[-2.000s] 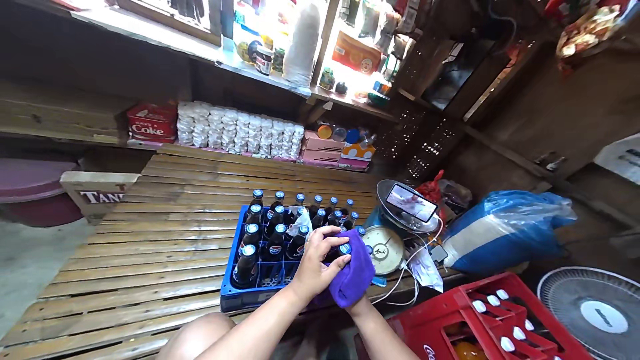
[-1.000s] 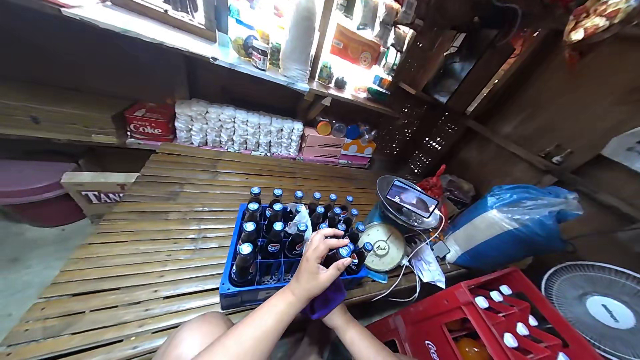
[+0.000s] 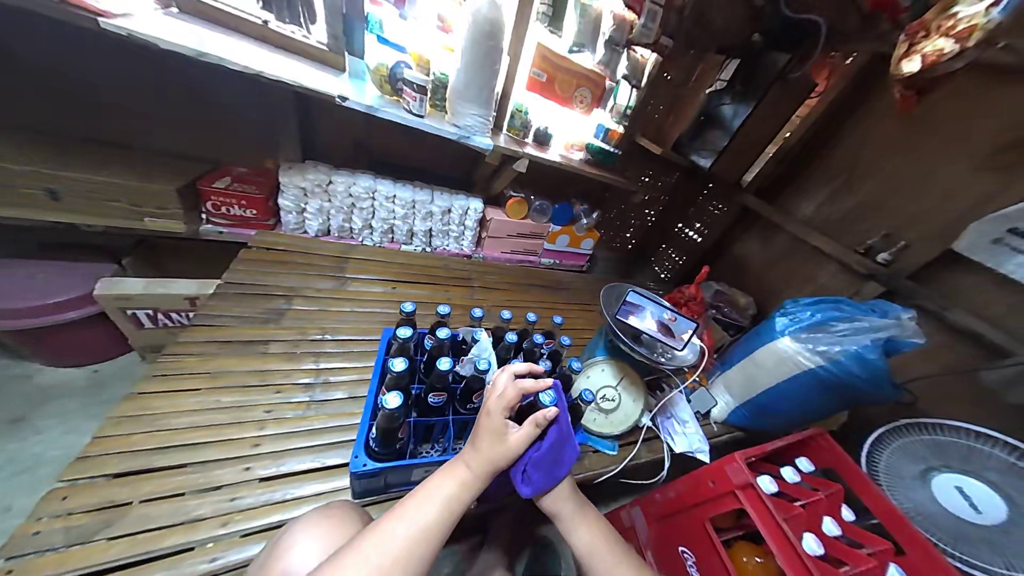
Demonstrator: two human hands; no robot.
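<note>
A blue plastic bottle crate (image 3: 370,468) stands on the bamboo slat platform, with capped Pepsi glass bottles (image 3: 437,392) upright in its compartments. At its right front corner my left hand (image 3: 512,416) has its fingers around the neck of a bottle with a blue cap (image 3: 547,398). A purple cloth (image 3: 552,452) lies against that bottle's right side. Most of my right hand (image 3: 552,490) is hidden under the cloth, which it holds. A crumpled piece of clear plastic (image 3: 478,352) sits among the bottles.
Right of the crate is a dial scale (image 3: 610,396) carrying a phone (image 3: 656,320) with a white cable. A red Coca-Cola crate (image 3: 680,512) with white-capped bottles, an electric fan (image 3: 960,488) and a blue plastic sack (image 3: 816,360) are further right. Behind stand wrapped white packs (image 3: 376,210).
The purple cloth, low beneath my left hand one second ago, is now raised against the bottle's side. My left hand remains at the crate's right front corner.
</note>
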